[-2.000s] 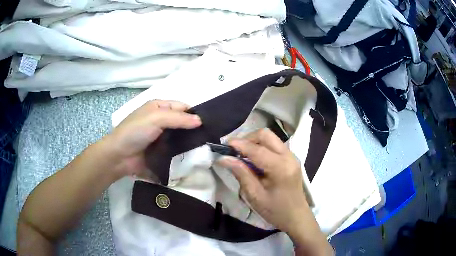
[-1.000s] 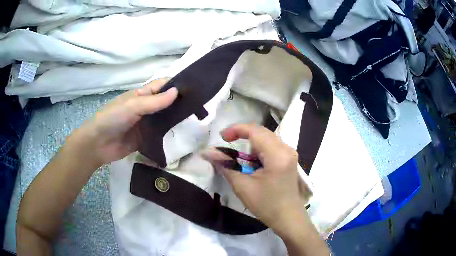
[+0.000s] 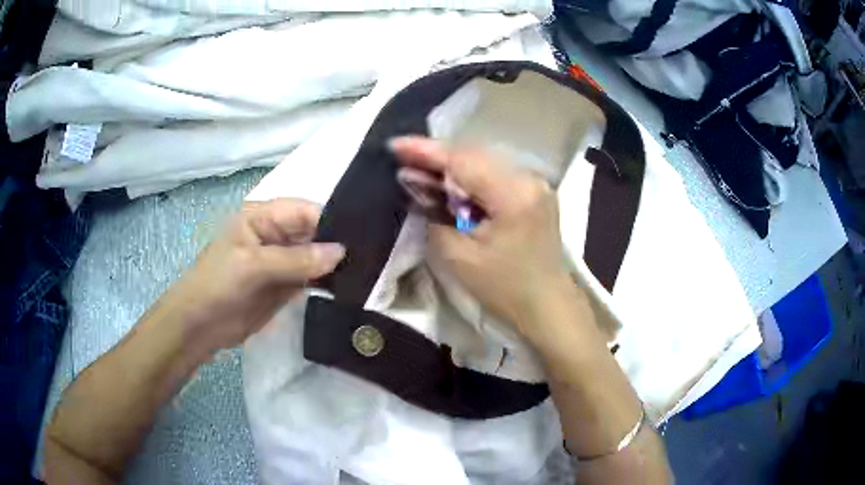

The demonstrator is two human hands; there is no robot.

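White trousers (image 3: 692, 284) lie on the table with the dark waistband (image 3: 616, 213) forming an open ring. A brass-coloured button (image 3: 367, 340) sits on the waistband's near left end. My left hand (image 3: 270, 251) pinches the left side of the waistband between thumb and fingers. My right hand (image 3: 488, 223), slightly blurred, is over the ring's upper left part, with its fingertips at the waistband's inner edge. It holds thread snips (image 3: 464, 217), of which only a blue and purple part shows in the palm; the blades cannot be made out. A dark belt loop (image 3: 596, 155) shows at the right.
Folded white trousers (image 3: 218, 85) are piled at the upper left, with a white label (image 3: 80, 142). Dark and white garments (image 3: 721, 85) are heaped at the upper right. Red-orange scissor handle (image 3: 584, 76) shows behind the waistband. A blue bin (image 3: 801, 332) is below the table's right edge.
My right hand has moved up and away from the middle of the ring to its upper left. My left hand has shifted lower on the waistband, and the button end now lies further right.
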